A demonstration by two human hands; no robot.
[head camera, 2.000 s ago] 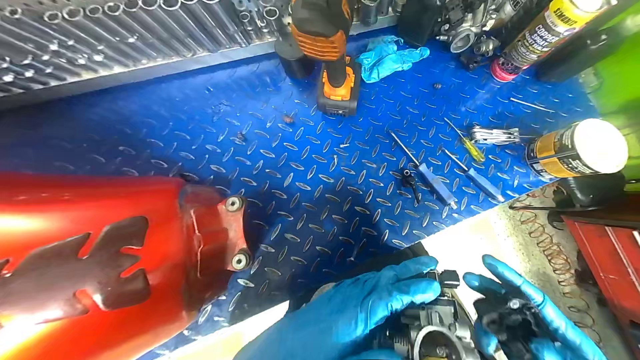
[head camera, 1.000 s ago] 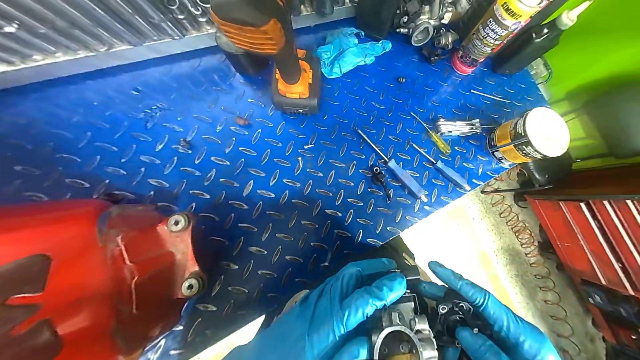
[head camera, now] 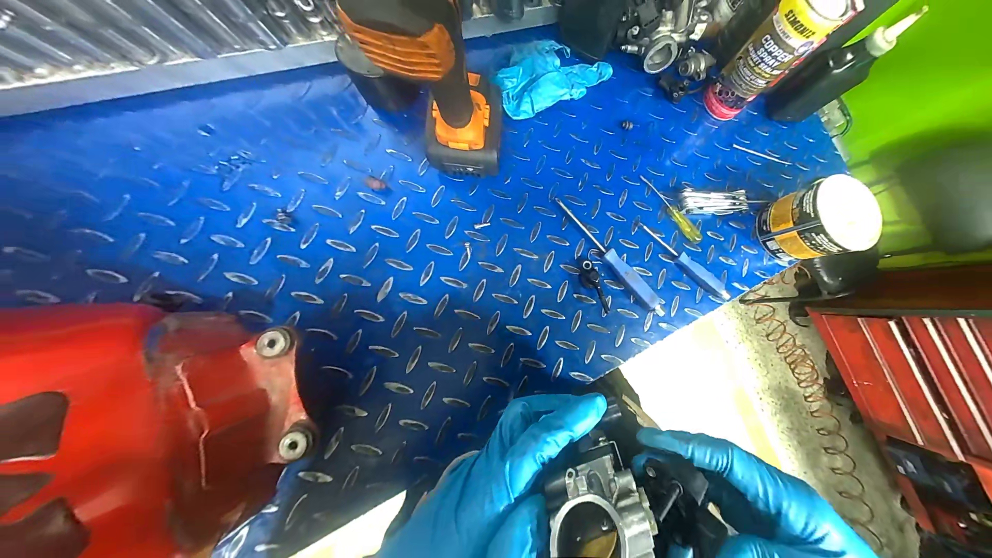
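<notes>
At the bottom of the head view my left hand [head camera: 504, 480], in a blue glove, grips a metal carburetor or throttle body [head camera: 601, 504] by its left side. Its round bore faces up toward the camera. My right hand [head camera: 756, 496], also gloved, holds a black plastic part [head camera: 678, 496] against the right side of the metal body. Whether the two parts are joined cannot be told. Beyond the hands, a small black fitting [head camera: 593, 283] lies on the blue tread-plate bench beside a blue-handled screwdriver [head camera: 632, 280].
A red fuel tank or body panel [head camera: 93, 434] lies left. Farther back are a cordless drill [head camera: 457, 116], crumpled blue gloves [head camera: 550, 77], another carburetor-like part [head camera: 663, 46] and a spray can [head camera: 767, 58]. A second blue-handled screwdriver [head camera: 701, 275] and a white-lidded can [head camera: 825, 217] are right, above a red tool chest [head camera: 914, 387].
My right hand has come in to the left with the black part, from apart to against the metal body. The view has shifted to the right.
</notes>
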